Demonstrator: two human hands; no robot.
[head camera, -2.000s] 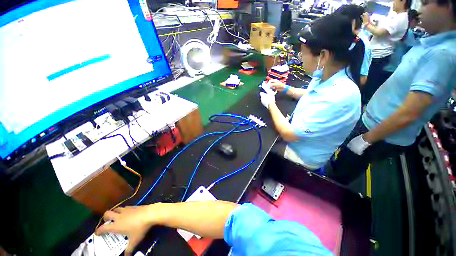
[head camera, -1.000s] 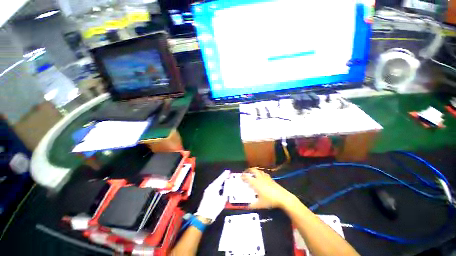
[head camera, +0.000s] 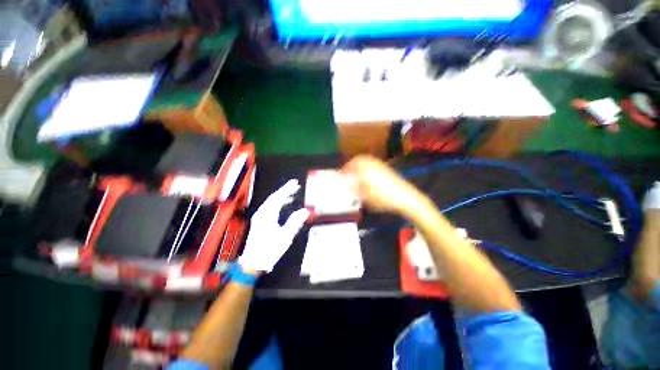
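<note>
A white-faced square unit (head camera: 331, 194) lies in a red tray on the black mat, in front of the shelf. My bare right hand (head camera: 369, 182) is at its upper right corner, blurred; its grip cannot be made out. My gloved left hand (head camera: 271, 230) is just left of the unit, fingers apart, holding nothing. A second white unit (head camera: 333, 251) lies directly below the first. A third white unit (head camera: 421, 254) in a red tray (head camera: 417, 286) lies under my right forearm, partly hidden.
Stacked black units (head camera: 137, 223) in red trays stand at left. Blue cables (head camera: 553, 269) loop around a black mouse (head camera: 526, 216) at right. The white-topped shelf (head camera: 434, 94) stands behind. Another person's arm (head camera: 646, 242) shows at the right edge.
The view has swung left from the neighbouring person and tilted down. My left hand, which was against the white unit, is now apart from it and open. My right hand stays by the unit.
</note>
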